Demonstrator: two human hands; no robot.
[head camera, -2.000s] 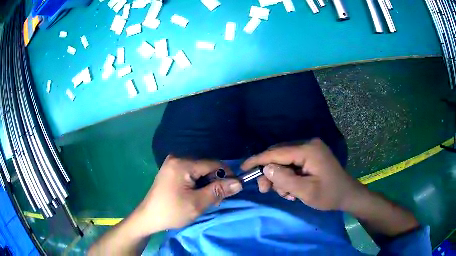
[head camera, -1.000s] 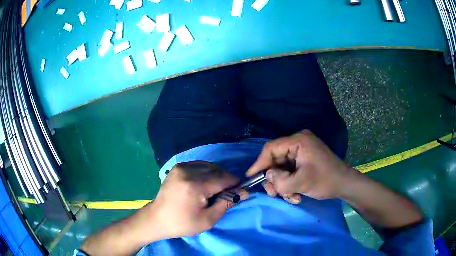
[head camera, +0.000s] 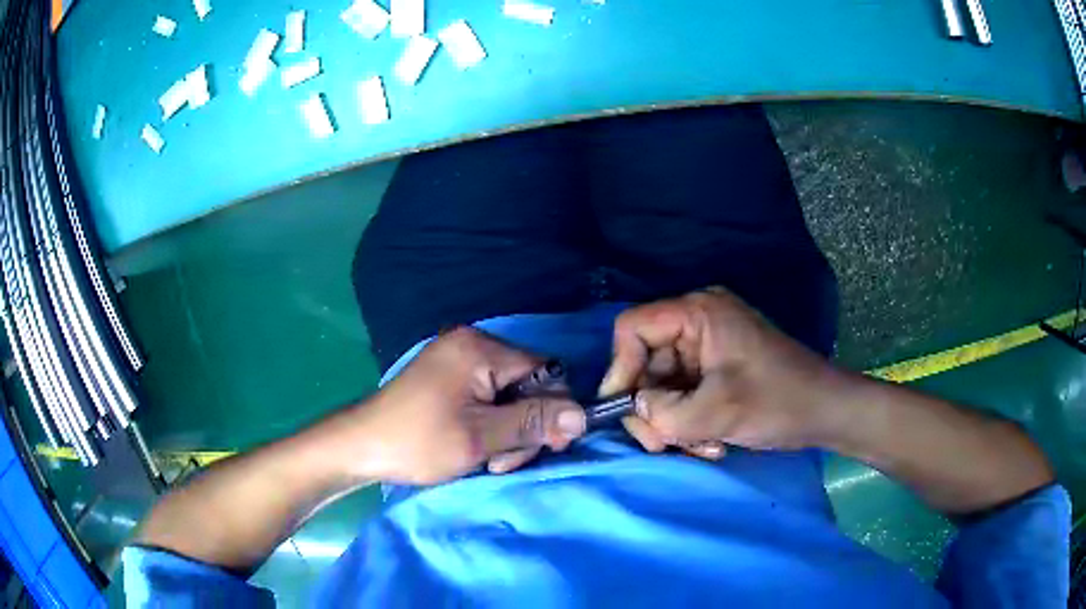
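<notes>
My left hand (head camera: 476, 410) is bare and closed around a dark metal tube (head camera: 547, 374) whose open round end shows above the thumb. A short shiny metal tube (head camera: 610, 409) spans the gap between my two hands. My left thumb and fingers hold its left end. My right hand (head camera: 691, 381) pinches its right end between thumb and fingers. Both hands are over my lap, in front of the blue shirt. Whether a small part sits at the right fingertips cannot be told.
The green-topped bench (head camera: 572, 71) curves across the top. White pieces (head camera: 373, 100) lie scattered on its left part. Two silver tubes (head camera: 966, 20) lie at its upper right. Long rods (head camera: 60, 286) overhang at the left. A yellow floor line (head camera: 977, 355) runs at the right.
The view has tilted down, so the bench shows less. Both hands still hold the short tube. The dark tube end in my left hand has turned upward and away from my body since a second ago.
</notes>
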